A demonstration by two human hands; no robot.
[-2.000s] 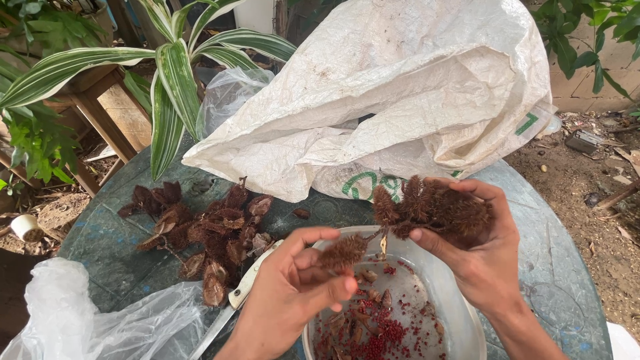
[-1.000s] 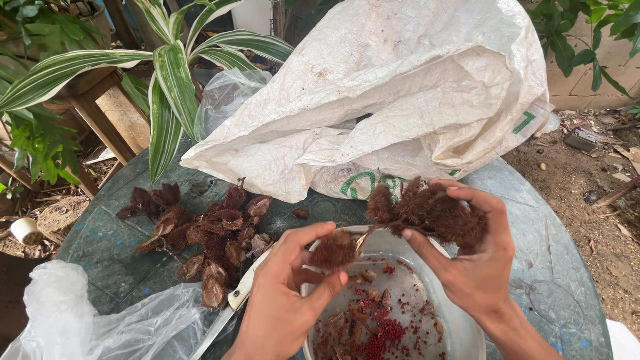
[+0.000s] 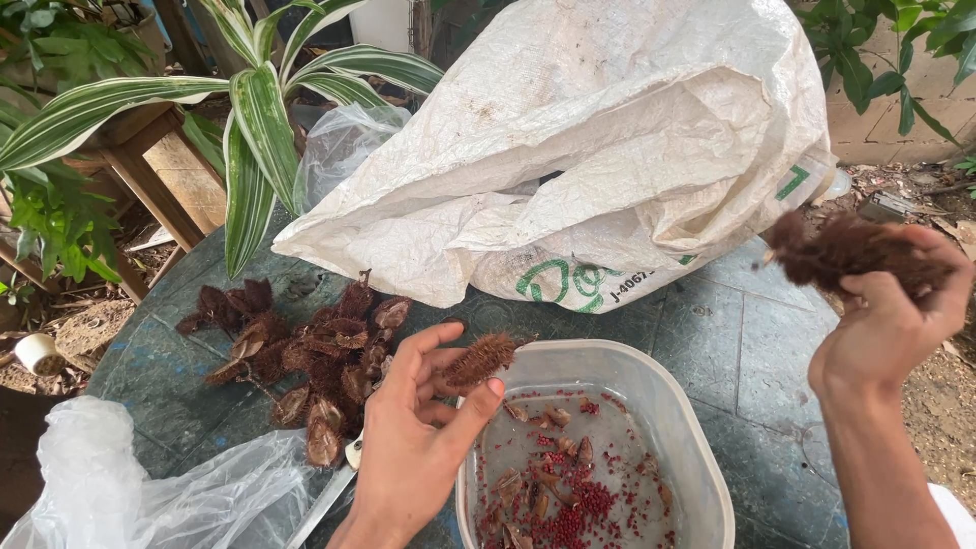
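Observation:
My left hand [image 3: 427, 427] holds one spiny brown annatto pod [image 3: 482, 360] between thumb and fingers, above the left rim of a clear plastic tub. Red seeds and brown husk pieces lie in the tub [image 3: 705, 457]. At the far right, my right hand [image 3: 888, 320] grips a bunch of dry brown annatto pods [image 3: 846, 252], slightly blurred, over the table's right edge. A pile of dark pods [image 3: 335, 343] lies left of my left hand. Beside that hand is a knife [image 3: 324, 507] with a pale handle, partly hidden.
A large white woven sack [image 3: 610, 160] with green print covers the back of the round green table [image 3: 709, 320]. Clear plastic bags lie front left [image 3: 206, 488] and behind the sack's left side [image 3: 343, 145]. A striped-leaf plant [image 3: 263, 130] overhangs the back left.
My hands have moved apart. The right has carried the bunch rightward, away from above the tub; the left keeps a single pod, now apart from the bunch.

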